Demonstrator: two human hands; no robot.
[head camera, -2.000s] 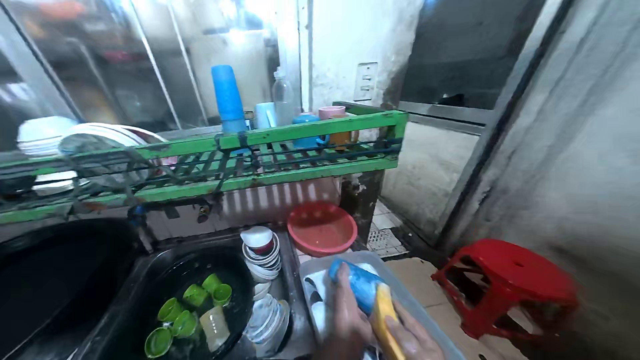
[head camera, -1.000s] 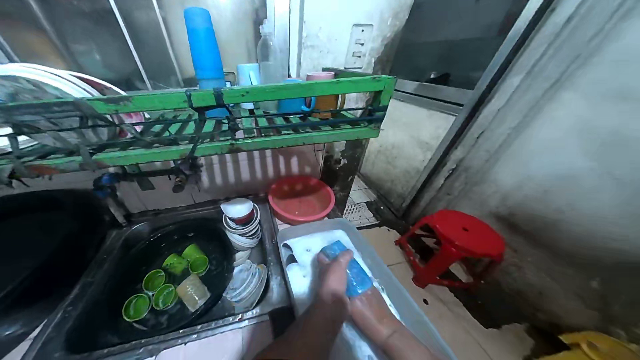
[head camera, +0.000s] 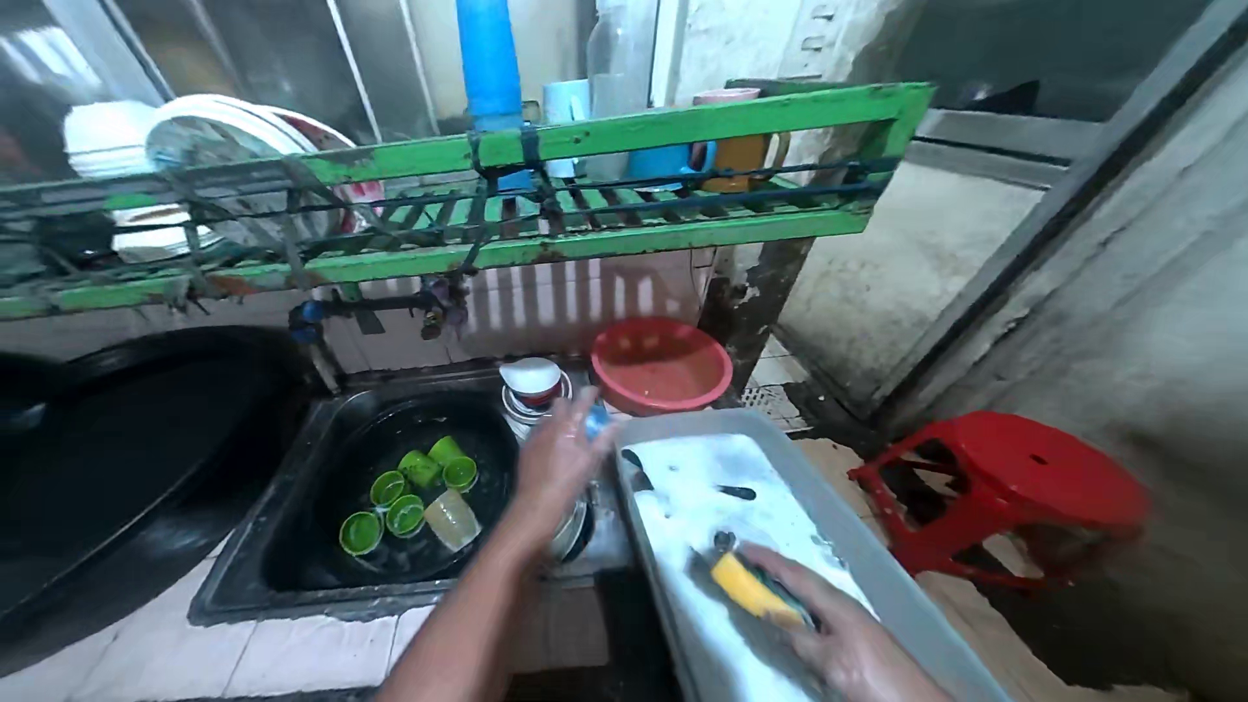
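My left hand (head camera: 564, 450) reaches over the sink's right edge with a small blue thing (head camera: 597, 421) at its fingertips, near a stack of bowls (head camera: 531, 382). The blue thing is partly hidden by the fingers. Over the foamy water in a grey plastic tub (head camera: 882, 546), my right hand (head camera: 814, 619) grips a yellow sponge (head camera: 746, 585) with a dark underside. Dark pieces, too covered in foam to name, show in the suds. Several green cups (head camera: 405, 515) and a pale translucent cup (head camera: 452, 520) lie in dark water in the sink.
A red plastic basin (head camera: 663, 369) sits behind the tub. The green rack (head camera: 624, 244) above holds plates (head camera: 229, 146), blue cups (head camera: 490, 68) and mugs. A large black wok (head camera: 127, 468) is at the left, a red stool (head camera: 1033, 478) at the right. A tap (head camera: 429, 310) projects under the rack.
My left hand has moved left, away from my right hand and toward the bowls. A blue cup was held between both hands one second ago. The yellow sponge now shows in my right hand.
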